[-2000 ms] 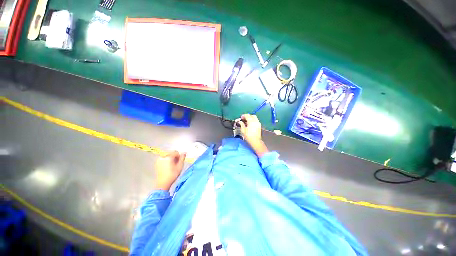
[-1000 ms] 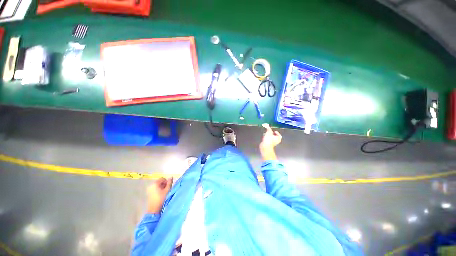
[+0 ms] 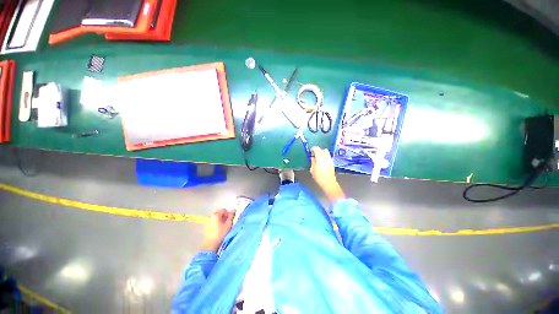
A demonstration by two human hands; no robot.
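My right hand (image 3: 322, 167) is at the bench's front edge, its fingertips at the handle end of a blue-handled tool (image 3: 298, 145); whether they grip it cannot be told. My left hand (image 3: 219, 224) hangs beside my blue coat, fingers curled; whether it holds anything cannot be told. Scissors (image 3: 319, 121), a pale tape roll (image 3: 309, 97) and a black electric screwdriver (image 3: 249, 122) lie just beyond on the green mat. A blue parts box (image 3: 403, 122) full of small mixed items is right of my right hand.
A flat grey-white panel (image 3: 174, 107) lies in a red-rimmed tray (image 3: 228, 101) to the left. Stacked red trays (image 3: 160, 24) hold dark laptops at the back left. A black device with a looped cord (image 3: 538, 144) is far right. A blue stool (image 3: 162, 173) is under the bench edge.
My right hand has moved from just off the bench edge to the blue-handled tool. My left hand has shifted slightly right. The view has shifted, showing more of the stacked trays.
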